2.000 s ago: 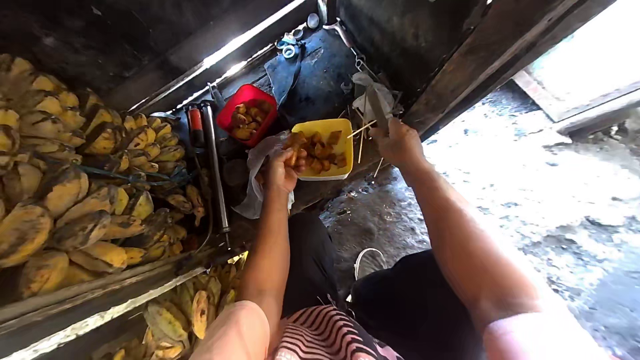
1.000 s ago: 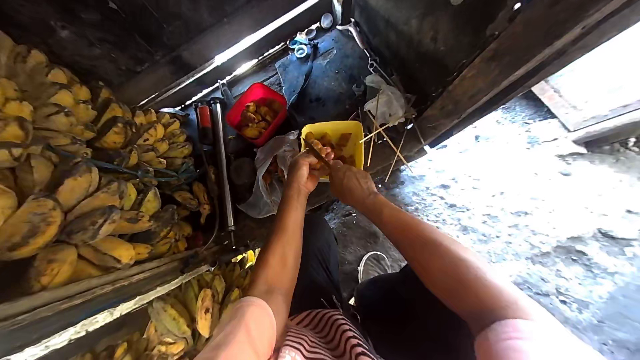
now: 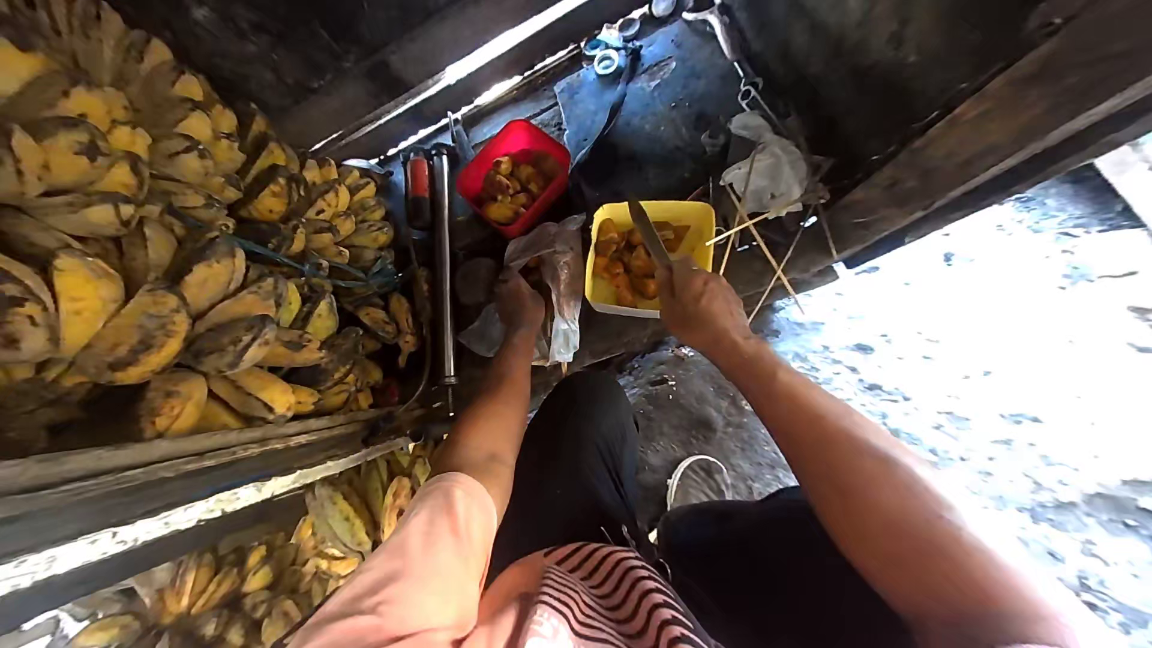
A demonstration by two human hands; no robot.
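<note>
My right hand (image 3: pixel 704 304) grips a knife (image 3: pixel 650 232), its blade slanting over a yellow plastic tub (image 3: pixel 694 212) that holds orange-brown food pieces (image 3: pixel 627 270). To the left, my left hand (image 3: pixel 519 304) reaches into the mouth of a clear plastic bag (image 3: pixel 564 283); its fingertips are hidden there, so a hold on anything cannot be made out. Behind the bag sits a red plastic tub (image 3: pixel 555 155) with more yellow-brown pieces (image 3: pixel 513 189). Thin wooden sticks (image 3: pixel 769 252) lie crossed at the right of the yellow tub.
Bunches of bananas (image 3: pixel 207 279) fill the left side, with more (image 3: pixel 342 522) below a wooden rail (image 3: pixel 180 447). A hand pump (image 3: pixel 444 270) stands left of the bag. A crumpled plastic bag (image 3: pixel 769 166) lies near the sticks, beside a wooden beam (image 3: pixel 981 135).
A second ago both hands were together over the yellow tub, the left with a food piece. Since then my left hand has moved left to the plastic bag, and the knife blade now shows over the tub.
</note>
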